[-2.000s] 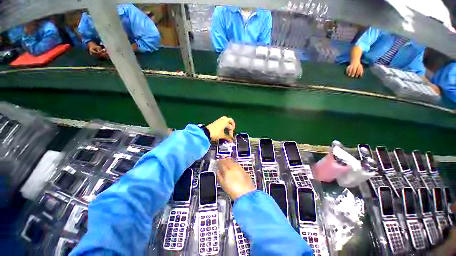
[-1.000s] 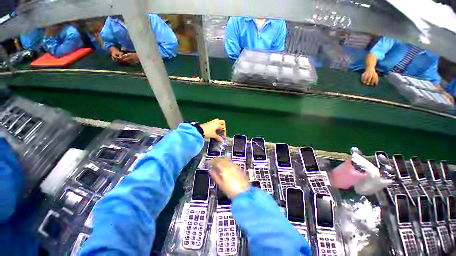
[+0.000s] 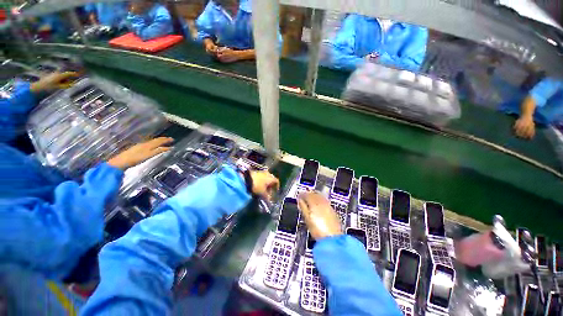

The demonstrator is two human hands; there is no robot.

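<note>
Open flip phones (image 3: 279, 263) lie in two rows in a clear blister tray (image 3: 252, 281) in front of me. My right hand (image 3: 322, 214) is over the left part of the tray, on or just above the keypad of a back-row phone; its fingertips are blurred, and I cannot tell whether it holds anything. My left hand (image 3: 264, 184) is at the tray's left edge, fingers bent down. A small thing seems to show at its fingertips, too blurred to name.
Closed phones (image 3: 170, 177) lie in a tray at left. Another person's hand (image 3: 141, 152) is beside a clear tray stack (image 3: 92, 123). A metal post (image 3: 268, 80) stands at the green belt (image 3: 364, 160). A pink bottle (image 3: 478, 249) is at right. People sit opposite.
The view has swung left, so the phones appear further right. My left hand has come away from the back-left phone to the tray's left edge. Another person's arms now show at left.
</note>
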